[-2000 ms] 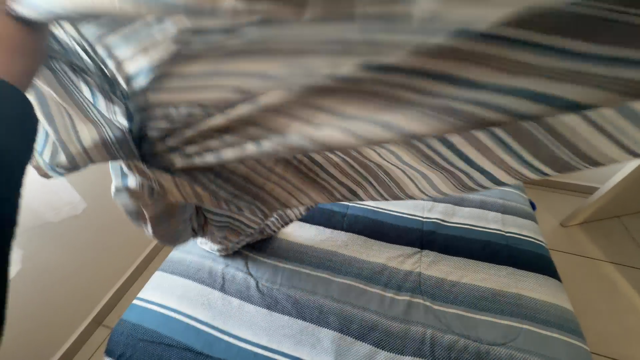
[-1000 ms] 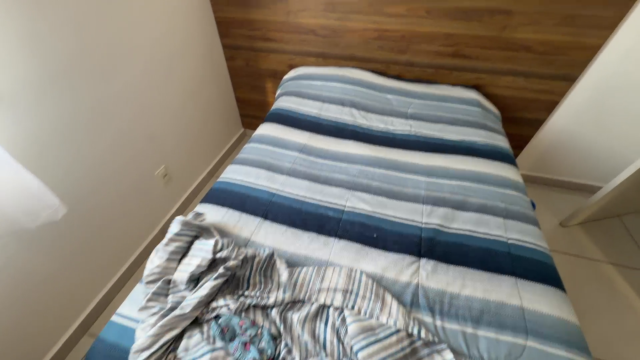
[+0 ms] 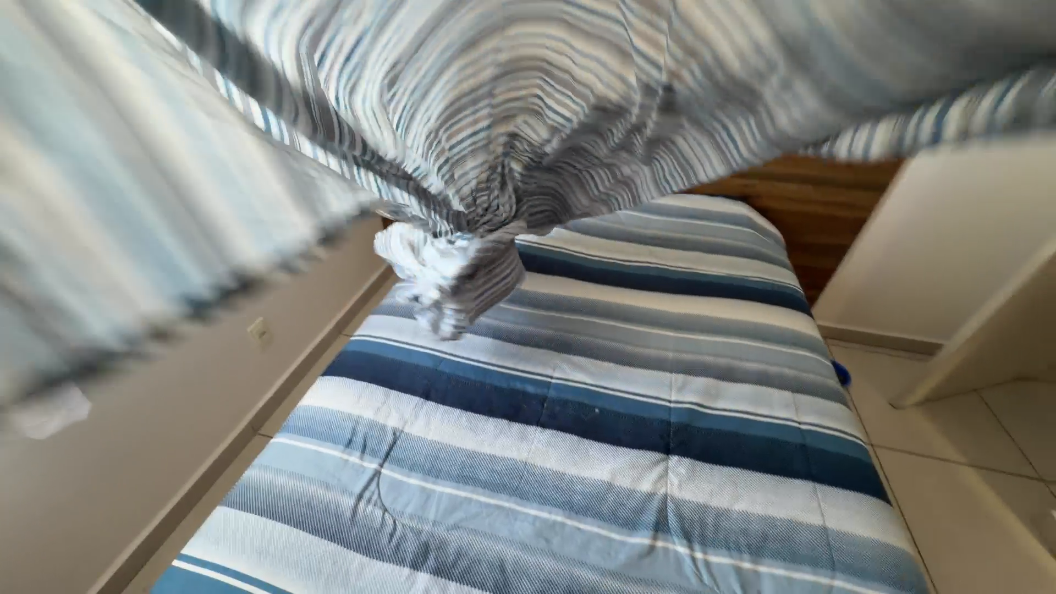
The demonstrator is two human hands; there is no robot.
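Observation:
A thin striped sheet (image 3: 511,107) in grey, white, brown and blue hangs in the air across the top of the view. Its middle is drawn into a bunched, knotted clump (image 3: 462,264) above the bed, and its left part is blurred. Below it a quilted comforter (image 3: 610,421) with broad blue, white and grey stripes covers the bed, lightly creased near the front. Neither of my hands shows; the raised cloth fills the upper part of the view, so what they hold cannot be seen.
A pale wall with an outlet (image 3: 259,332) runs along the bed's left side. Behind the bed is a wooden headboard panel (image 3: 808,206). To the right are floor tiles (image 3: 949,503), a pale slanted panel (image 3: 990,330) and a small blue object (image 3: 841,374) beside the bed.
One second ago the striped sheet lay crumpled on the near left of the bed; now it is spread in the air above it.

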